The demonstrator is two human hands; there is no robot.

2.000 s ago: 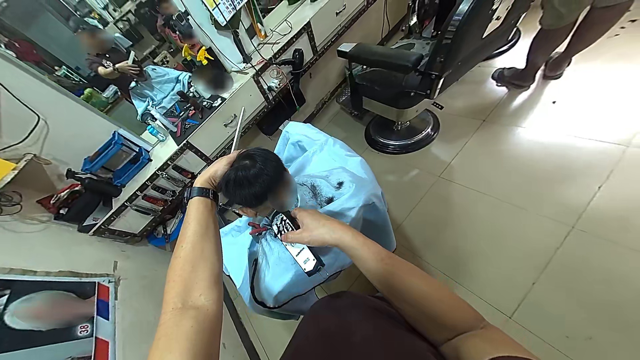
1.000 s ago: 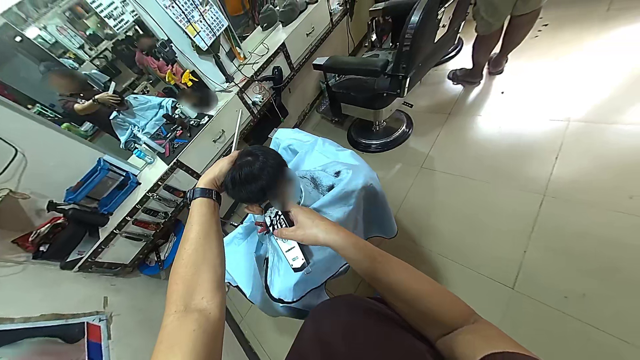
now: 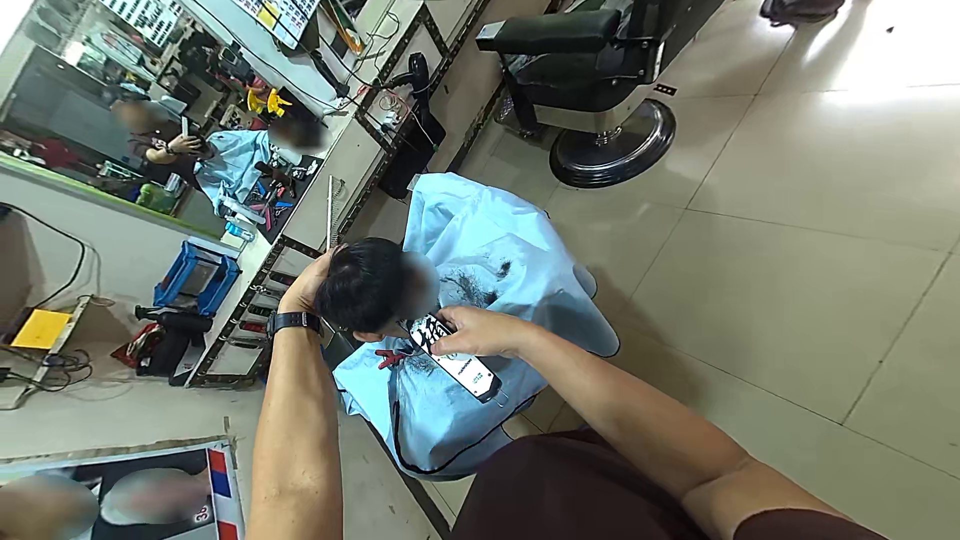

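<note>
A seated person with short black hair [image 3: 361, 285] wears a light blue barber cape [image 3: 480, 232], with dark hair clippings on it. In my right hand [image 3: 480, 331] is a white and black hair clipper [image 3: 461, 367], its head end close to the person's cheek and ear. My left hand [image 3: 306, 286] lies against the far side of the head, and a comb [image 3: 330, 214] sticks up beyond it; the fingers are mostly hidden behind the head. A red clip [image 3: 389, 358] sits on the cape at the neck.
A black barber chair [image 3: 559, 67] on a round metal base stands ahead. Along the left runs a counter [image 3: 307, 210] below a mirror, with a hair dryer [image 3: 417, 75] at its side. A blue plastic basket [image 3: 196, 277] is at the counter's near end.
The clipper stays in my right hand near the face, and my left hand stays at the head. The clipper's tail end points more to the right than before.
</note>
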